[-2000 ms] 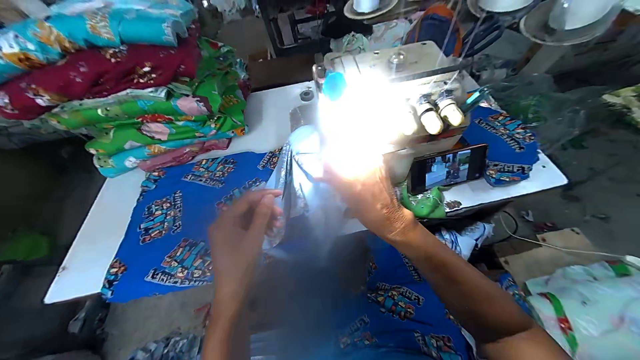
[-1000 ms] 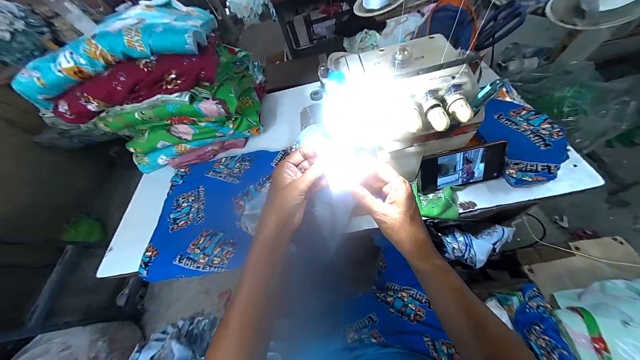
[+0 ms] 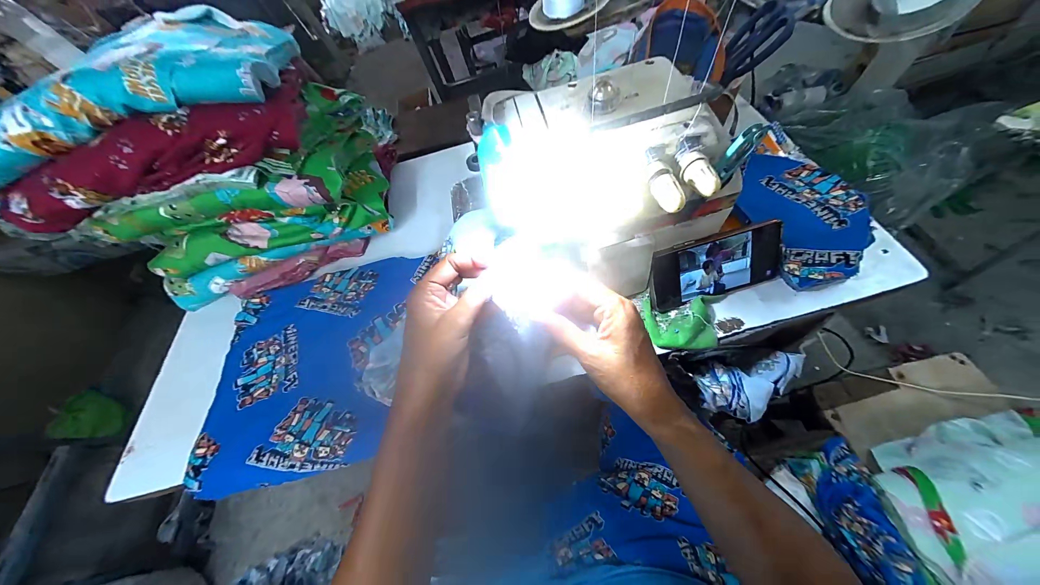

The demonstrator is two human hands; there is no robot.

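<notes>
Bright glare from a lamp washes out the front of the sewing machine [image 3: 617, 101] and the fingertips of both hands. My left hand [image 3: 447, 313] is raised before the machine, thumb and forefinger close together. Close by on its right, my right hand [image 3: 609, 341] has its fingers bent toward the glare. Pale, thin material shows faintly between and below them; whether either hand grips it is hidden by the light. Printed blue fabric [image 3: 309, 366] lies over the left of the white table [image 3: 154, 431], and more printed blue fabric [image 3: 642, 496] lies below my right forearm.
Folded printed fabrics [image 3: 203, 154] are piled at the left. A phone [image 3: 715, 264] stands on its side right of the machine, above a green cloth [image 3: 682, 325]. Behind it lies a stack of blue fabric pieces [image 3: 812, 211]. Thread cones [image 3: 565, 8] stand behind, and a plastic bag [image 3: 959, 487] lies lower right.
Two seconds ago my left hand was lower, beside a shiny, pale piece of material; it has moved up toward the glare. My right hand has turned, its fingers now facing the left hand.
</notes>
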